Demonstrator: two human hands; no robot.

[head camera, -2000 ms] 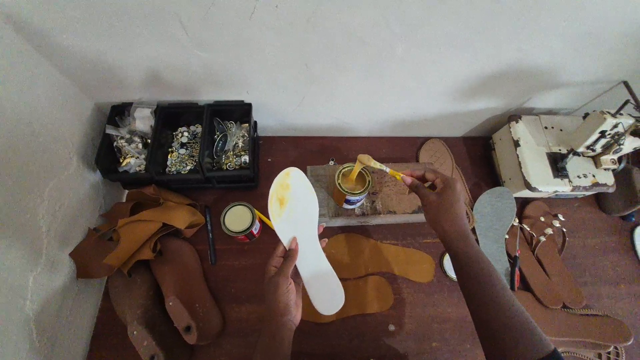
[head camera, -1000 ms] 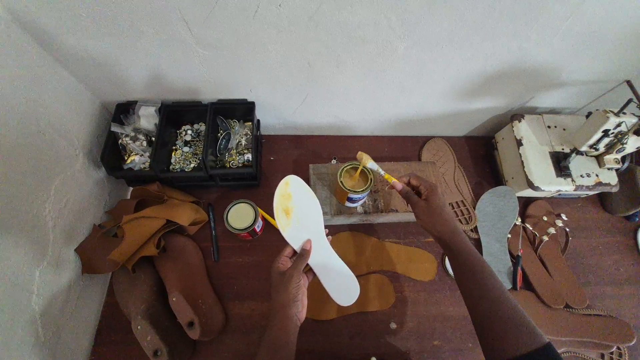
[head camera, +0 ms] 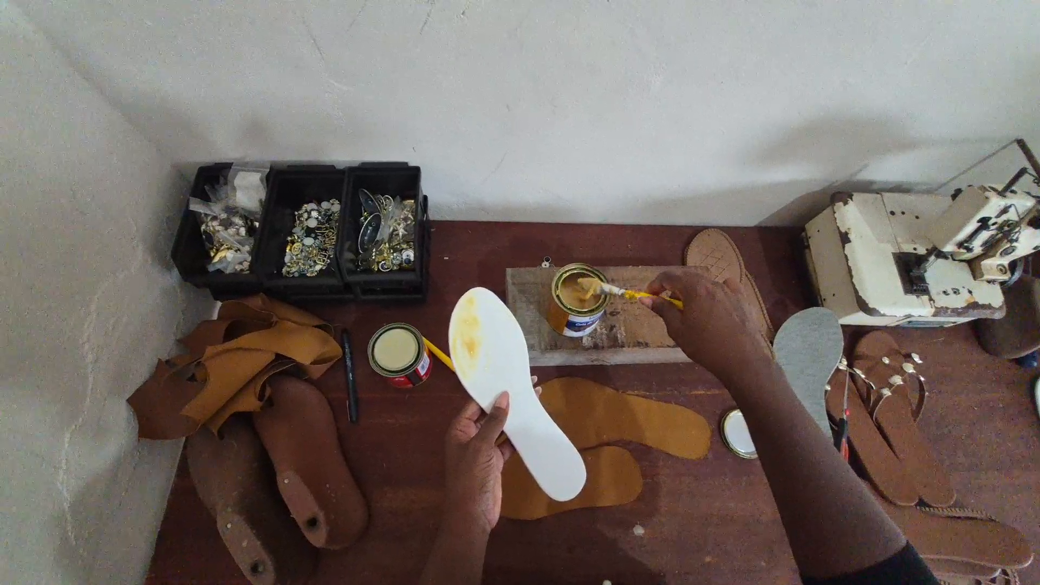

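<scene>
My left hand [head camera: 479,455] grips a white insole [head camera: 520,406] at its waist, thumb on top; yellowish glue is smeared on its broad upper end. In my right hand [head camera: 695,313] is a yellow-handled brush [head camera: 630,293], its bristles at the mouth of an open can of amber glue [head camera: 578,301]. That can stands on a worn wooden board [head camera: 642,325]. Two tan leather sole pieces [head camera: 642,418] lie flat below the board, one partly behind the insole. Left of the insole stands an open tin of pale paste [head camera: 398,355], with a yellow stick [head camera: 439,354] beside it.
Black bins [head camera: 341,288] of metal ornaments stand at the back left, above leather scraps [head camera: 244,357], shoe lasts [head camera: 313,463] and a black pen [head camera: 350,378]. A sewing machine [head camera: 886,260], grey insole [head camera: 808,357], sandals [head camera: 886,414] and a round lid [head camera: 738,433] are on the right.
The brush has moved down from above the glue can, so its bristles are now at the can's mouth. My left hand still holds the white insole.
</scene>
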